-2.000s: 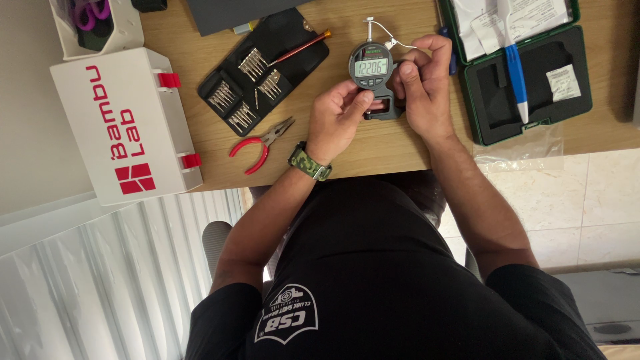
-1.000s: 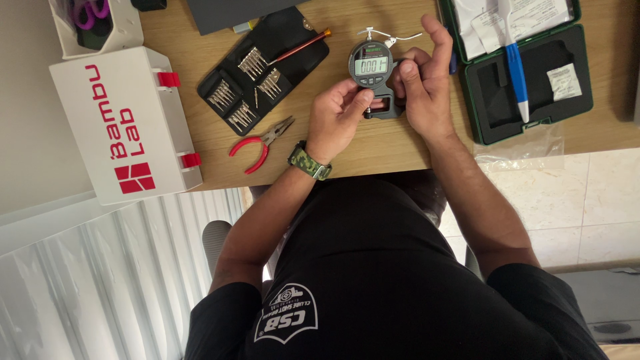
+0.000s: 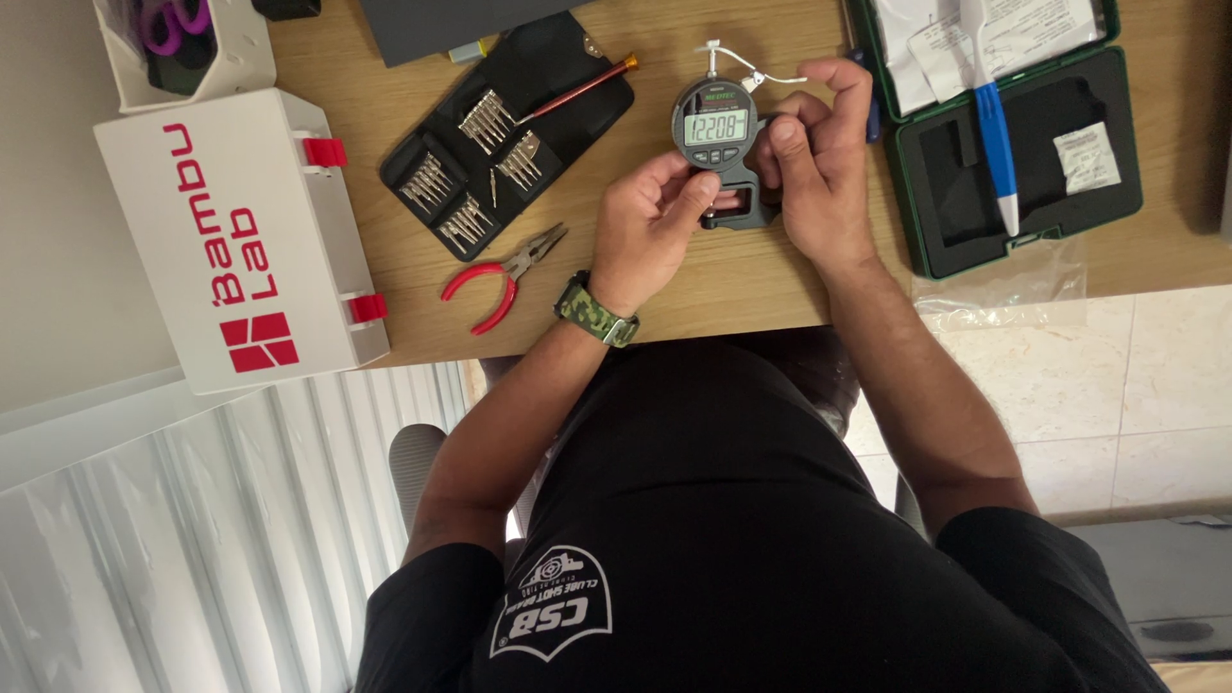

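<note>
A digital thickness gauge (image 3: 717, 125) with a round grey head and a lit display is held upright over the desk's front part. My left hand (image 3: 650, 217) has its thumb and fingers on the gauge's lower part, near the frame opening. My right hand (image 3: 818, 159) grips the side of the gauge's frame, thumb and some fingers closed on it, with the index finger bent out. That finger is by the end of a white lever (image 3: 775, 79) joined to the spindle top. Whether it touches the lever is hard to tell.
Left of my hands lie red-handled needle-nose pliers (image 3: 515, 274), a black bit case (image 3: 452, 144) with a red screwdriver (image 3: 582, 89), and a white box (image 3: 241, 250). Rightward sit an open green case (image 3: 924, 192), a blue-and-white pen-like tool (image 3: 996, 135) across it, and a clear plastic bag (image 3: 1011, 289).
The gauge's display reads a high value now, as two seconds ago; one second ago it read near zero. The white lever was flatter then, and my right index finger was stretched further out.
</note>
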